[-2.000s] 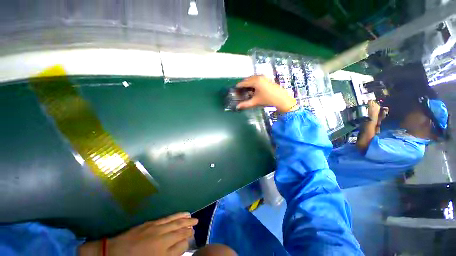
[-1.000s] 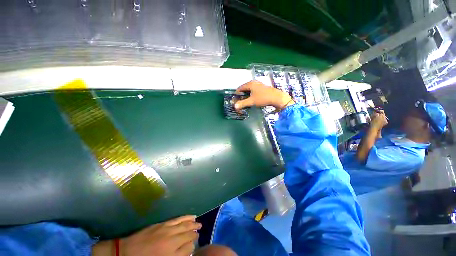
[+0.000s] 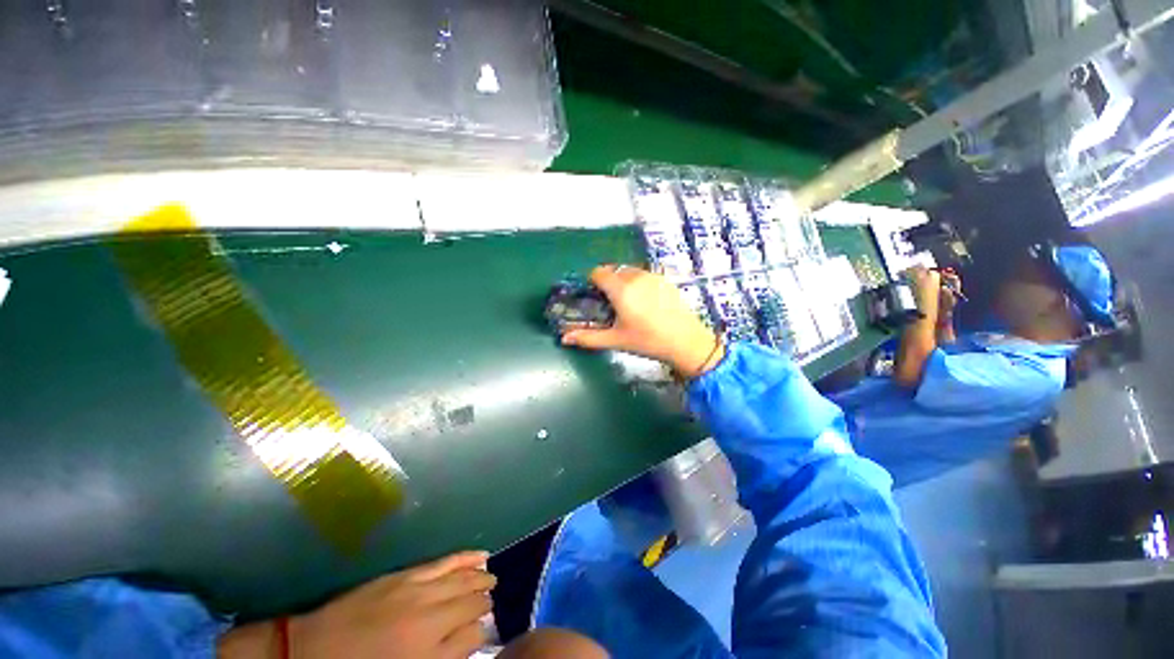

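My right hand is closed around a small dark board stack on the green bench mat, left of the blister tray. Its fingers cover part of the stack. My left hand, bare with a red band at the wrist, rests at the near bench edge; its fingers are extended together and I cannot tell if anything is under it. The clear blister tray holds rows of boards in its pockets. An amber tape strip lies slantwise on the mat, left of the boards.
A large block of stacked clear trays stands at the rear left, behind a long white bench strip. A person in a blue smock and cap works farther along at the right. A grey bin is below the bench edge.
My right hand has moved down and slightly left with the board stack. More of the blister tray now shows. My left hand has stayed almost in place.
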